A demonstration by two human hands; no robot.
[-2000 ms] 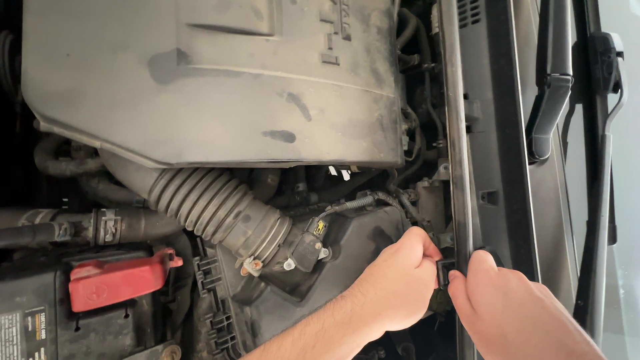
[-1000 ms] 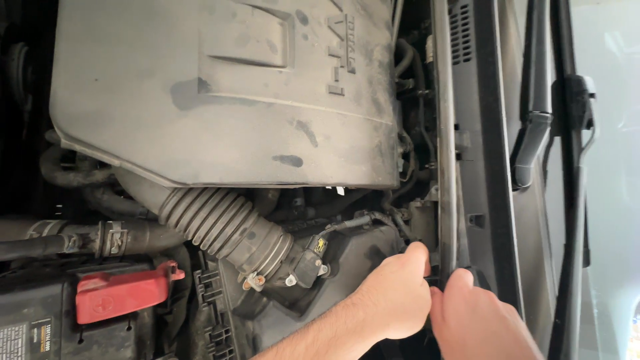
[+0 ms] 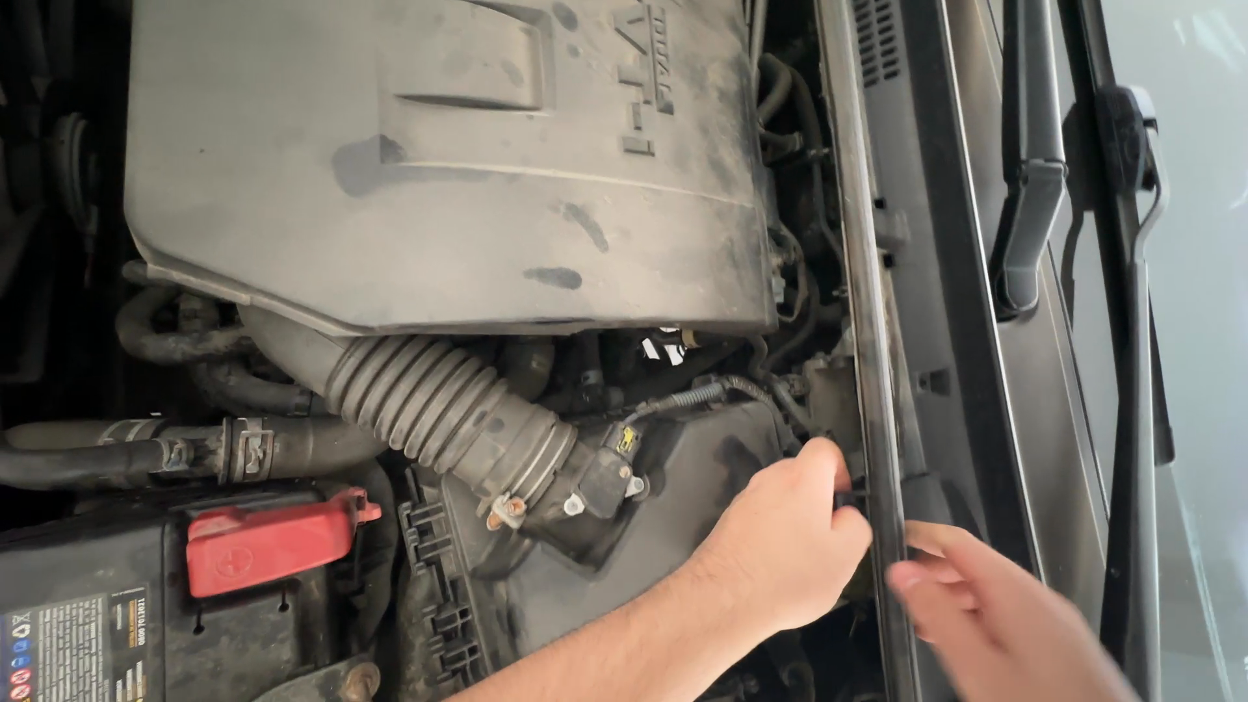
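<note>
My left hand (image 3: 799,541) reaches over the black plastic air filter housing (image 3: 682,497), its fingers closed at a small black part (image 3: 852,497) beside the long rubber seal strip (image 3: 882,390). Most of that part is hidden by the fingers. Just right of the strip is my right hand (image 3: 994,609), blurred, with thumb and fingers slightly apart and nothing visible between them; its fingertips are at the strip's edge. A ribbed air intake hose (image 3: 429,405) runs from under the engine cover (image 3: 448,195) to the housing, where a sensor with a wired connector (image 3: 604,478) sits.
A battery (image 3: 97,604) with a red terminal cover (image 3: 273,546) lies at lower left. Hoses (image 3: 292,448) pass above it. On the right are the black cowl panel (image 3: 960,292), wiper arms (image 3: 1033,195) and the windshield (image 3: 1204,341).
My right hand has drawn away from my left hand, to the right, and its fingers have loosened. My left hand stays near the seal strip.
</note>
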